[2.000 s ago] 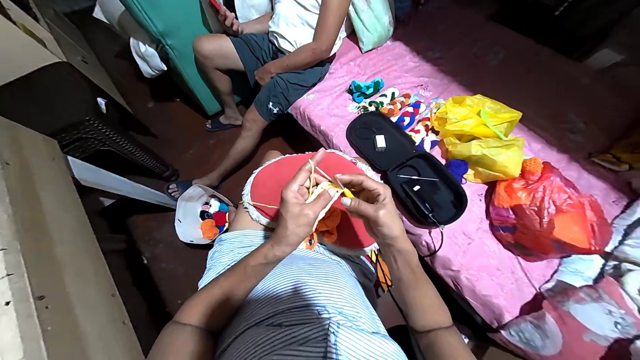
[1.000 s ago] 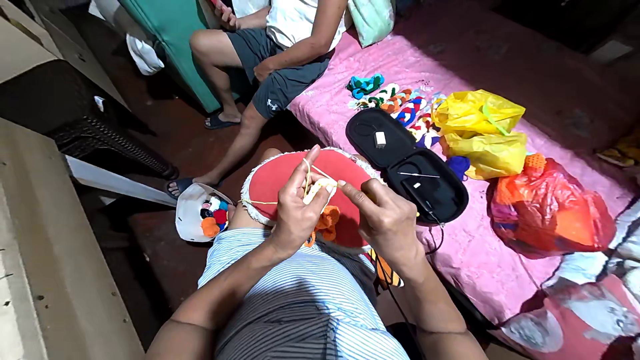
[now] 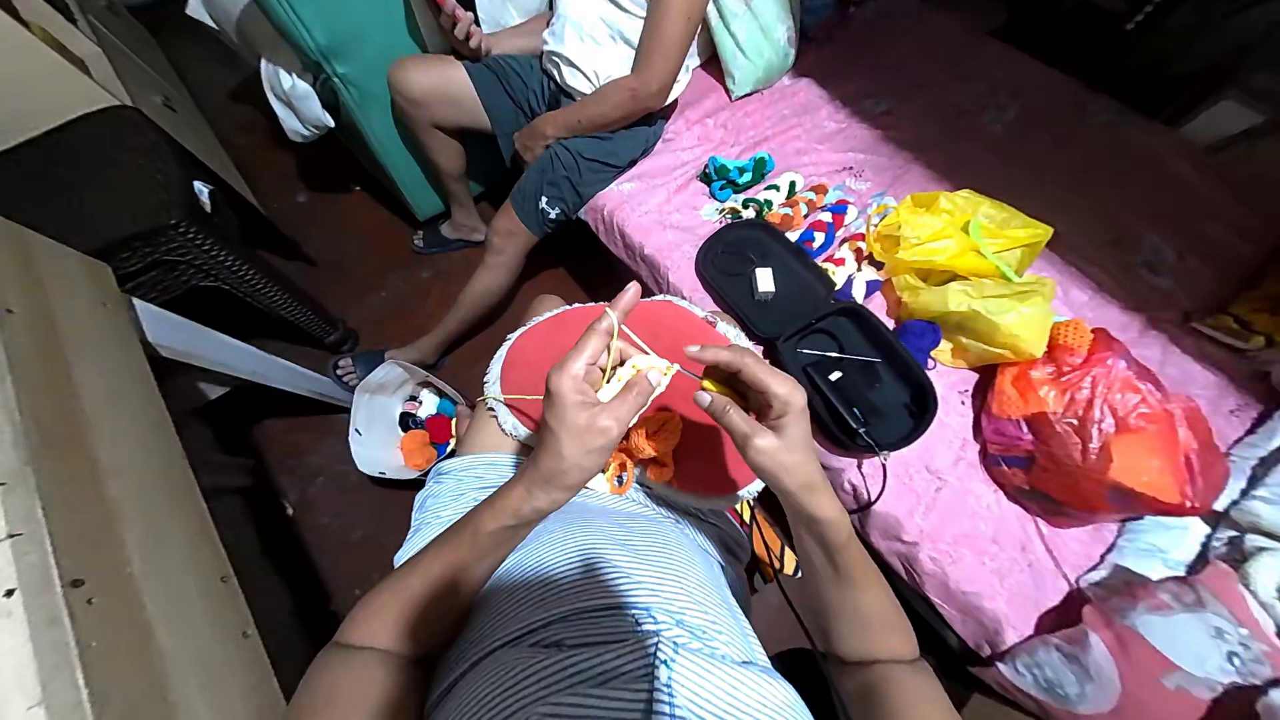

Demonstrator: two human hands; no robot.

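My left hand pinches a small pale yellow crochet piece, with yellow yarn looped over its raised index finger. In my right hand is a crochet hook with a yellow handle; its metal shaft meets the right edge of the piece. Both hands are above a round red cushion or mat with a white fringe, lying on my lap. Orange yarn rests on it below the piece. From the left hand a yellow strand runs out leftward.
On the pink-covered bed lie an open black zip case, braided yarn pieces, a yellow plastic bag and a red plastic bag. A white container of yarn balls stands on the floor. Another person sits at the bed's far end.
My right hand, which was slightly lower and turned more closed a second ago, now has its fingers spread more around the hook's handle. My left hand stays in about the same place.
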